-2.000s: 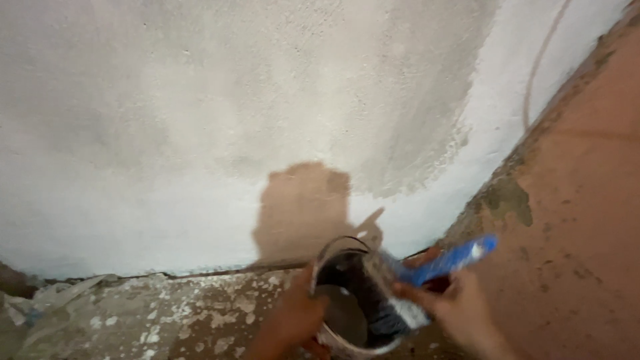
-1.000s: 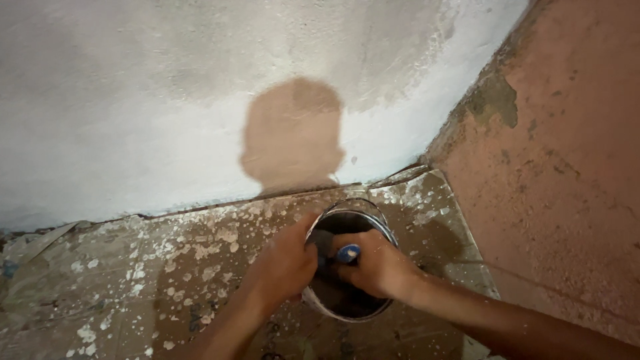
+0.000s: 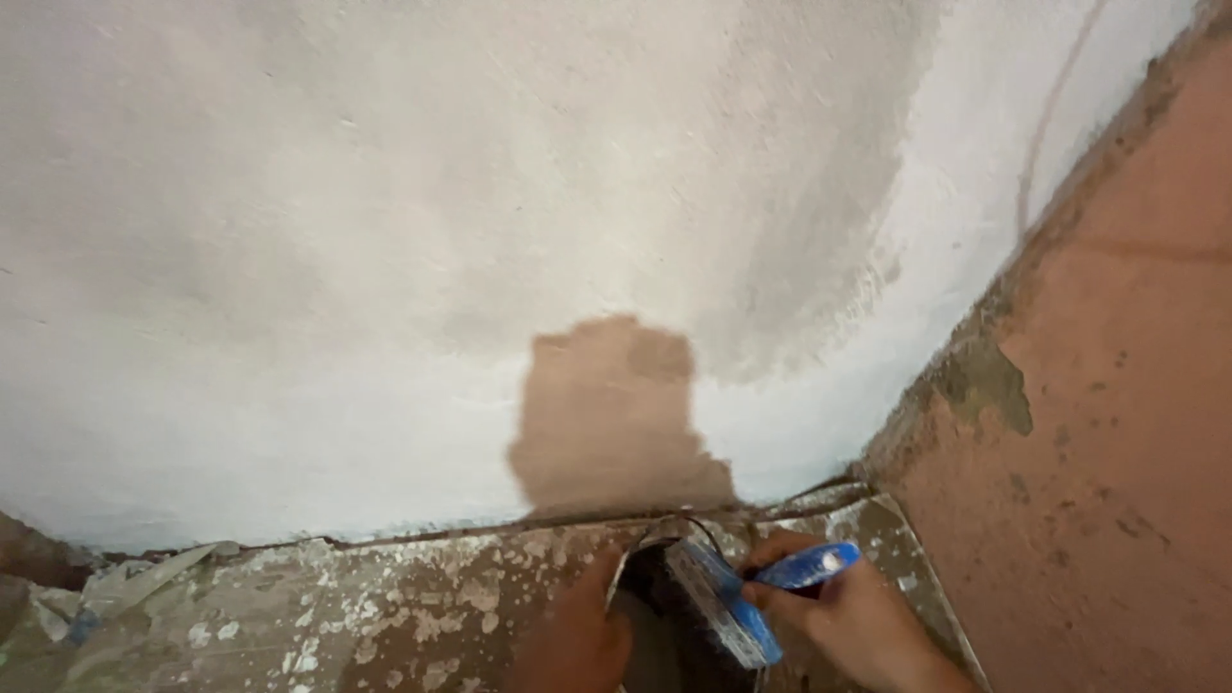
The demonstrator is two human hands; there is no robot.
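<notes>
A wide paintbrush (image 3: 736, 606) with a blue handle and pale bristles is in my right hand (image 3: 818, 606), tilted over the mouth of a round bucket (image 3: 664, 664). Fingers of that hand close around the blue handle near the brush head. My left hand (image 3: 582, 626) holds the bucket at its left rim; it is partly blurred. The bucket has a thin wire handle standing at its back and a dark inside; its contents are hard to make out. Ahead rises a wall (image 3: 433, 241) with greyish and whiter painted areas, and a shadow falls across its lower part.
Below the wall lies a paint-spattered floor covering (image 3: 433, 616). On the right stands a reddish-brown wall (image 3: 1116, 462) with a peeling patch near the corner. Crumpled sheeting (image 3: 144, 587) lies at the lower left.
One second ago my right hand and the brush were down in the bucket's mouth; the brush has come up and its head now shows above the rim. The view has tilted up.
</notes>
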